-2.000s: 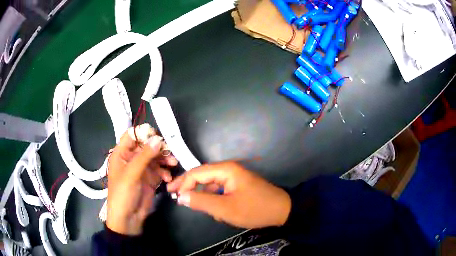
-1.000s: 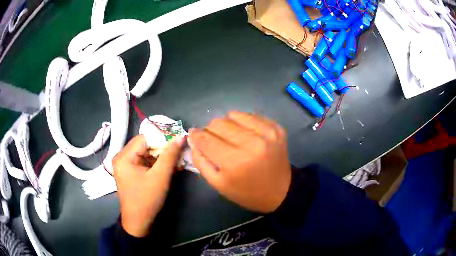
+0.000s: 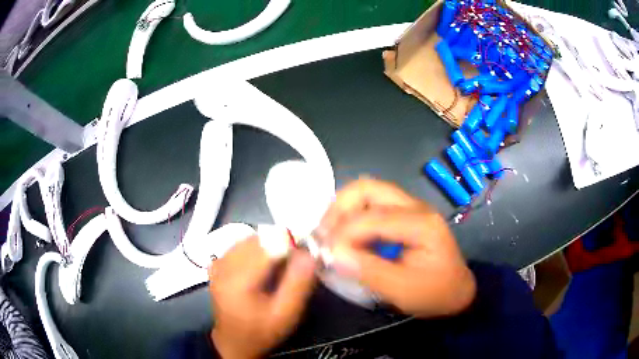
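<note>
My left hand (image 3: 263, 291) and my right hand (image 3: 399, 249) meet low in the middle of the view, both blurred. My left hand grips a white housing piece with red wire (image 3: 291, 240) showing at the fingertips. My right hand is close beside it, fingertips pinched at a small whitish piece, too blurred to name. A bit of blue, likely a battery cell (image 3: 387, 250), shows between my right fingers. A rounded white housing end (image 3: 300, 193) and a curved white arm (image 3: 298, 133) lie just above my hands.
A brown carton (image 3: 427, 59) of blue battery cells (image 3: 448, 181) with red leads spills onto the dark bench at upper right. White curved housings (image 3: 108, 151) lie tangled at left. A white rail (image 3: 308, 55) borders the green belt (image 3: 203, 59). A white sheet (image 3: 585, 158) holds white parts at right.
The hands and the held housing have moved right in view. The curved white arm has swung round above them. The bench items have shifted in view, and white pieces show on the belt.
</note>
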